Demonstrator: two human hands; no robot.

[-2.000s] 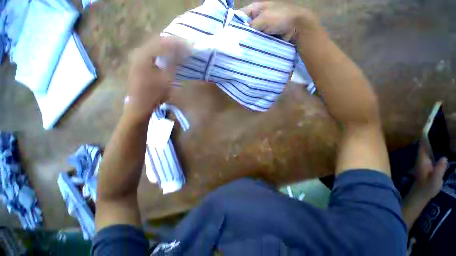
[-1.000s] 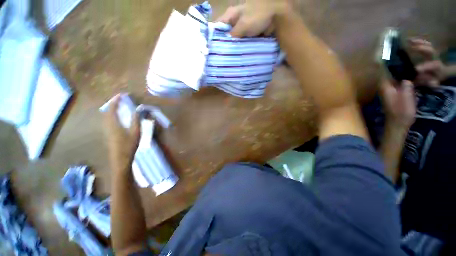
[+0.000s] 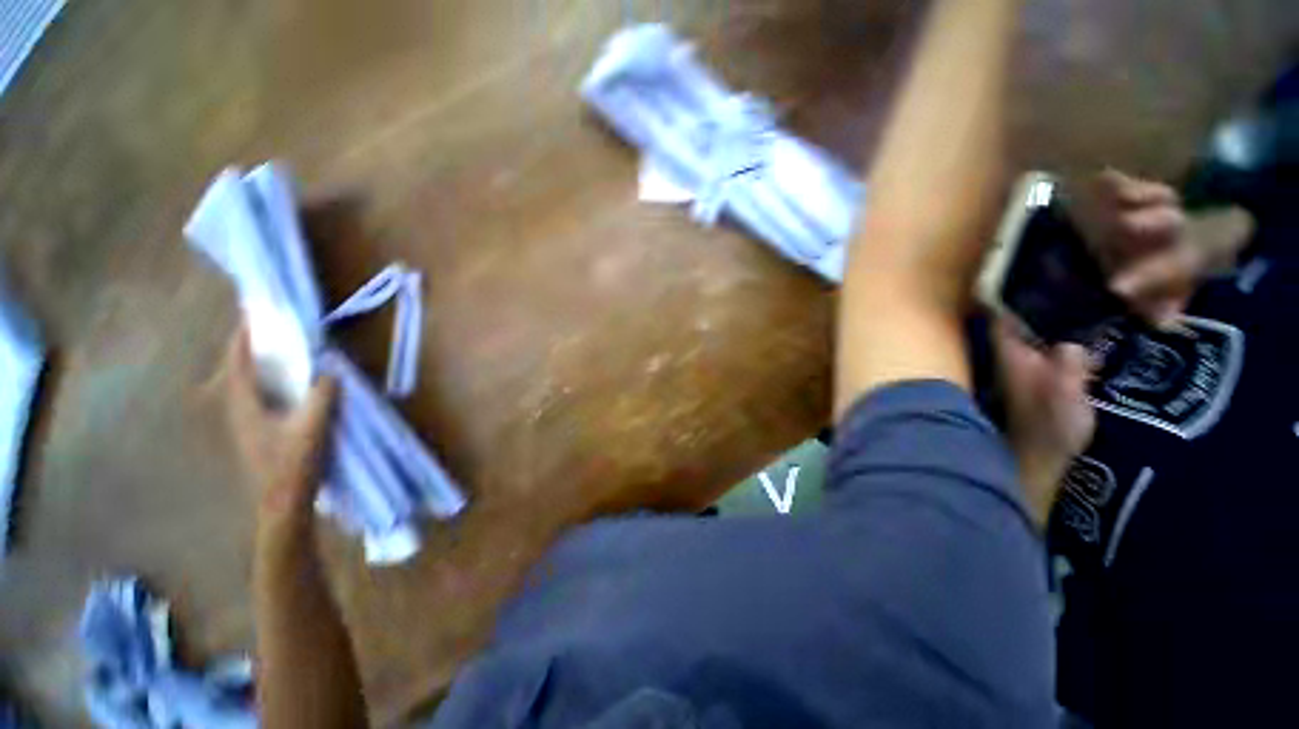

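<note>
My left hand is closed around a striped tied bundle at its middle, left of centre, with a loose striped tie end sticking out to the right. The image is blurred. My right forearm reaches up past the top edge, so my right hand is out of the picture. Another pale striped tied bundle lies on the brown table, just left of my right forearm, which it touches or passes beside.
At the right a person in dark clothes holds a smartphone in both hands, close to my right arm. Blue striped tied pieces lie at the lower left. Pale fabric edges show at the far left. Green floor shows below the table edge.
The view has shifted. My right hand has left the large striped bundle and gone out past the top edge. My left hand is now around the small bundle's middle.
</note>
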